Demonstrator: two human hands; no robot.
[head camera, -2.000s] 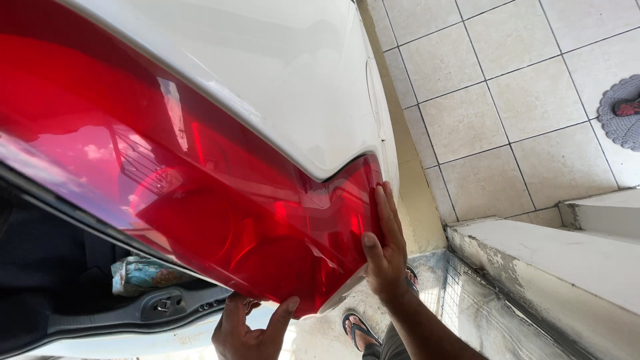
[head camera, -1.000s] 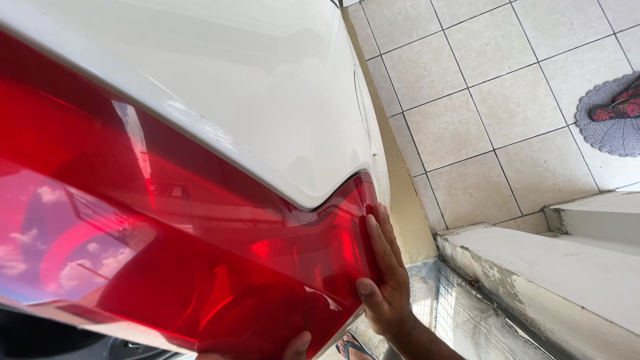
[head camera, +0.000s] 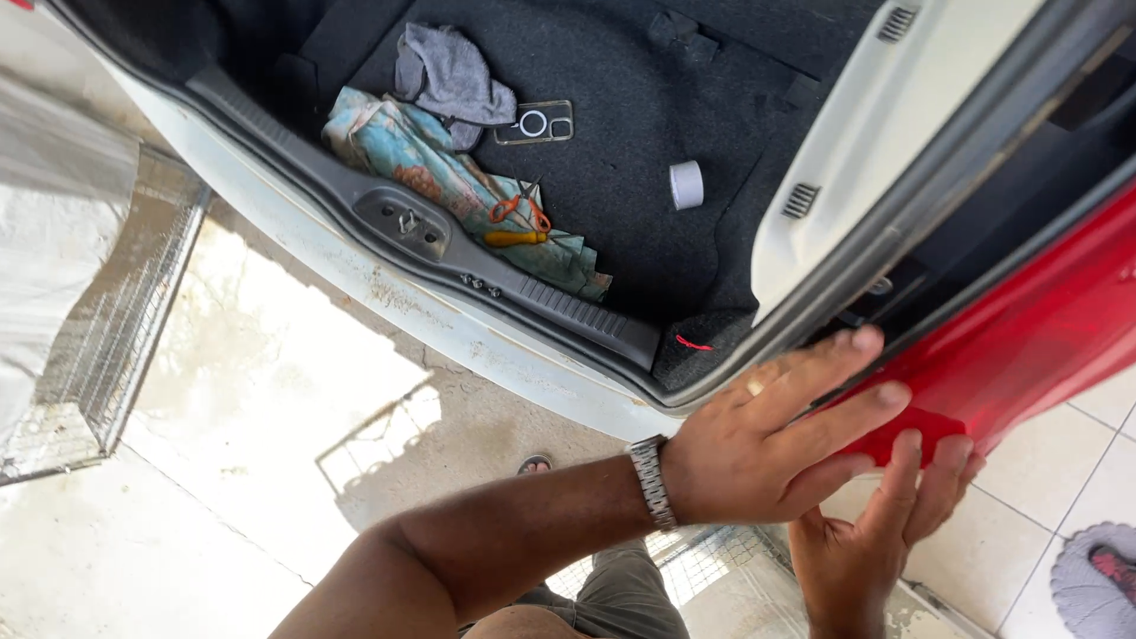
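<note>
The red tail light (head camera: 1003, 355) of a white car runs along the right side, beside the open trunk. My left hand (head camera: 781, 426), with a metal watch and a ring, lies spread across the lamp's lower end and its inner edge, fingertips by the dark gap. Just below and to the right, my right hand (head camera: 887, 524) touches the lamp's lower tip with its fingers; its palm is partly behind the left hand. Neither hand is closed around anything that I can see.
The trunk holds a grey cloth (head camera: 453, 75), a patterned cloth (head camera: 399, 151), a clear phone case (head camera: 546, 122), orange-handled scissors (head camera: 521, 211), a yellow-handled screwdriver (head camera: 515, 238) and a white tape roll (head camera: 686, 185). The bumper (head camera: 417, 324) curves below.
The view has swung widely to show the trunk interior. My left hand has moved from the lamp's lower edge to lie over its end, close beside my right hand.
</note>
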